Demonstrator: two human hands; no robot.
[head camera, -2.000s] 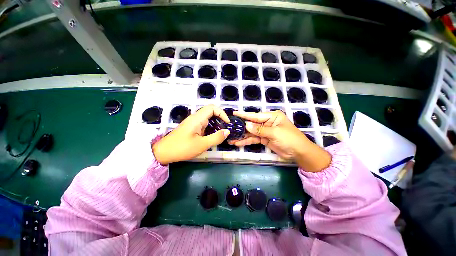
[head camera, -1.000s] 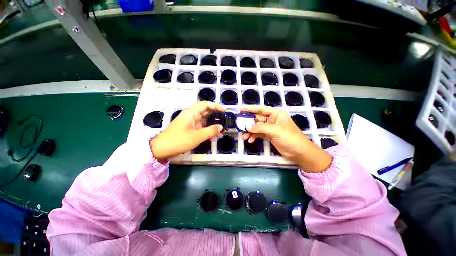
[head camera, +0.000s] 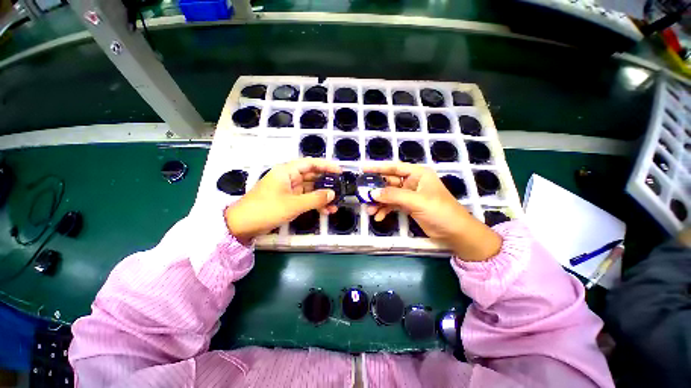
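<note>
My left hand (head camera: 276, 201) holds a round black unit (head camera: 329, 184) between thumb and fingers. My right hand (head camera: 428, 203) holds another round black unit (head camera: 370, 186), whose face partly shines white. The two units are side by side above the white tray (head camera: 257, 148), which has a grid of pockets, mostly filled with black discs. Pockets at the left of the third row show white. The hands hide part of the lower rows. A row of several set-aside black units (head camera: 354, 303) lies on the green surface between my forearms; the rightmost shines silver.
A loose black unit (head camera: 173, 170) lies left of the tray. A dark cable and black parts (head camera: 70, 223) lie far left. A paper (head camera: 568, 216) with pens (head camera: 596, 252) is at right. A second tray (head camera: 644, 178) and a person's dark sleeve (head camera: 655, 299) are at far right. A metal post (head camera: 144, 68) stands upper left.
The units, close together and overlapping two seconds ago, are now side by side with their faces turned differently. Since one second ago, the white reflection on the right unit has shrunk.
</note>
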